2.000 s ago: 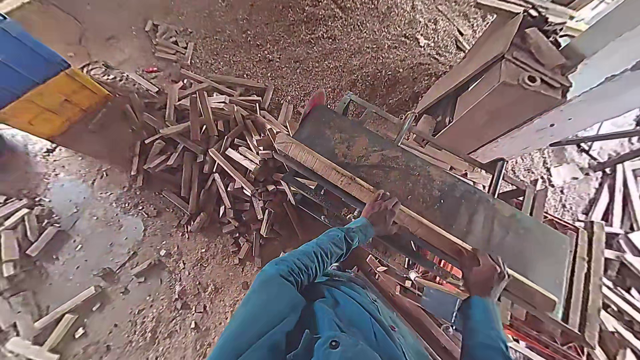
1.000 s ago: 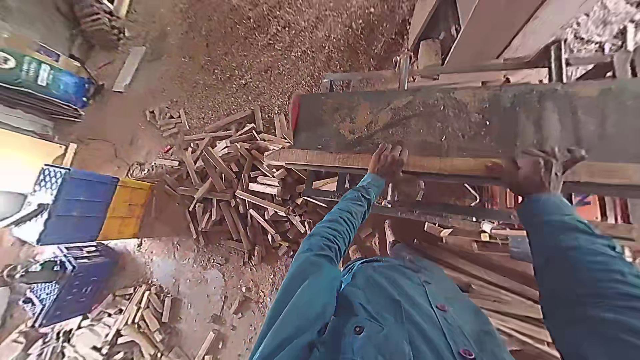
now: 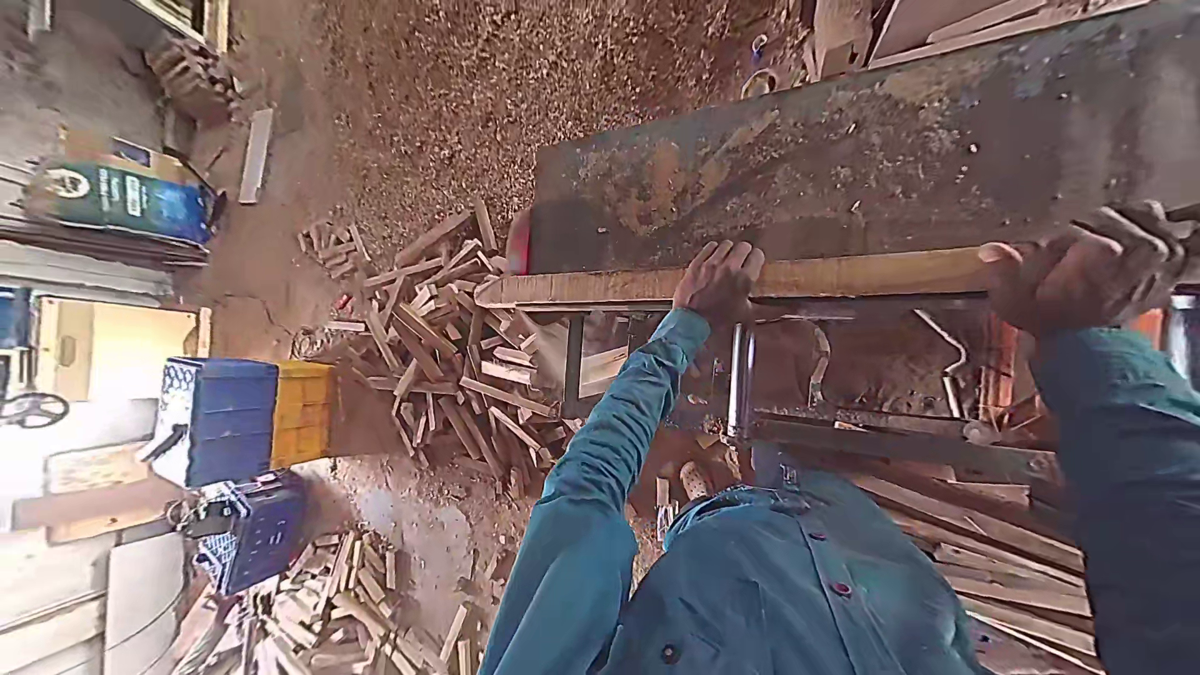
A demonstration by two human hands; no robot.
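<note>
A long wooden board (image 3: 862,275) lies along the near edge of a dark, dust-strewn metal machine table (image 3: 844,169). My left hand (image 3: 720,279) grips the board near its middle, fingers over the top and the palm on the near side. Farther right, my right hand (image 3: 1092,267) holds the same board, its thumb on the upper face and its fingers spread toward the table. The board's left end sticks out past the table's left edge. Its right end is hidden behind my right hand.
A heap of offcut wood (image 3: 459,347) lies on the floor left of the table. Blue (image 3: 234,422) and yellow (image 3: 302,412) crates stand farther left, with a dark blue crate (image 3: 262,534) below. Long wooden strips (image 3: 994,553) lie under the table's near side, beside my body.
The view has swung round and come closer to the table. Both hands remain on the board; the fingers of the right hand are spread in the last two frames.
</note>
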